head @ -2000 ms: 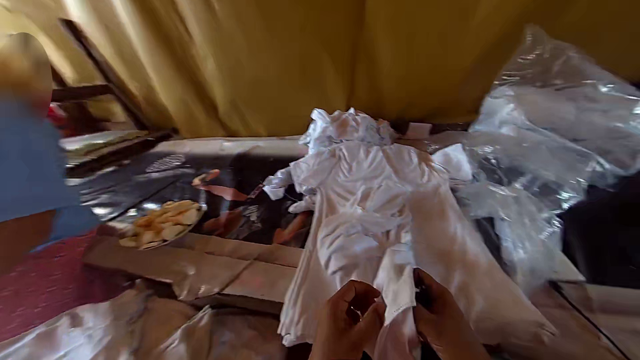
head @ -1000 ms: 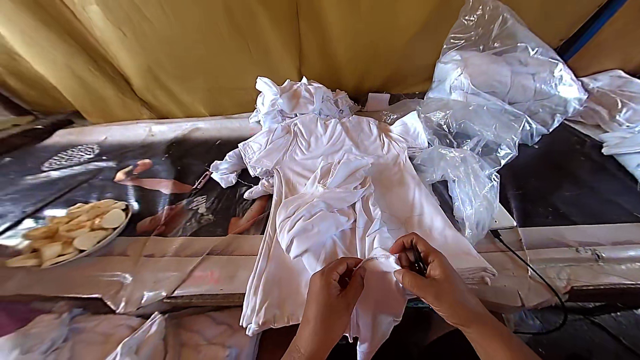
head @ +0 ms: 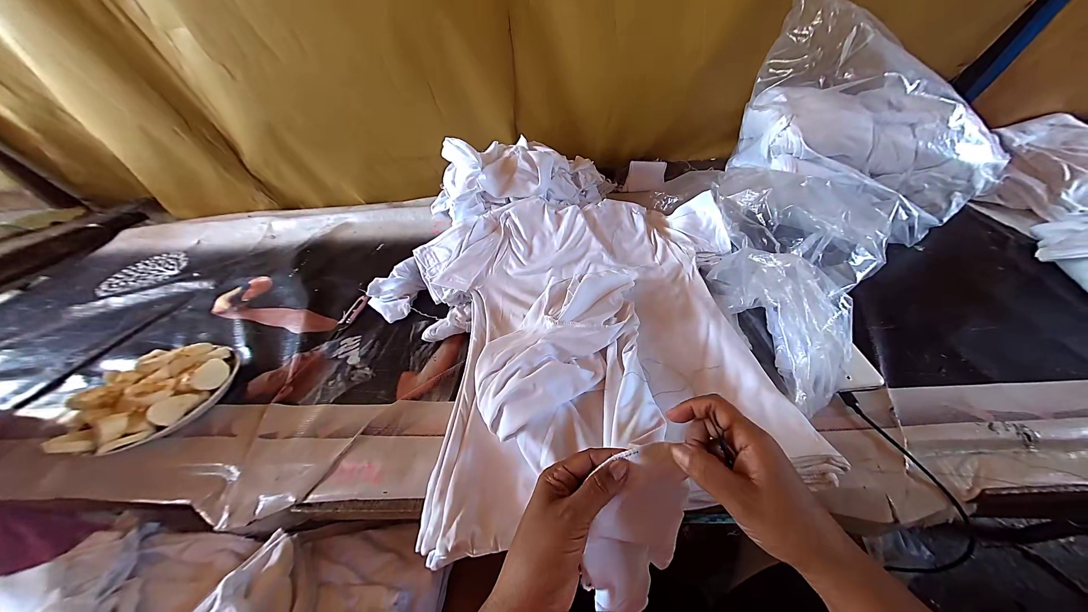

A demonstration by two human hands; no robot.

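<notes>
A stack of white shirts (head: 586, 229) lies flat on the covered table, with a crumpled white garment (head: 552, 357) on top of it. The garment's lower part hangs toward me past the table edge. My left hand (head: 578, 501) pinches its stitched edge between thumb and fingers. Close by on the right, my right hand (head: 722, 467) pinches the same edge with thumb and forefinger. Something small and dark, perhaps a thread snipper, sits within the right palm; it is mostly hidden. Behind the shirts is a pile of crumpled white cloth (head: 518, 174).
A plate of sliced pale food (head: 153, 399) stands at the left. Clear plastic bags holding white cloth (head: 867, 136) are at the right. A black cable (head: 909, 459) runs over the front edge. More white fabric (head: 340, 569) lies below at front left. A yellow curtain (head: 425, 85) hangs behind.
The person's arm seen at the left two seconds ago is out of view. Both my hands have moved together onto the garment's edge. The view has shifted right since the first frame.
</notes>
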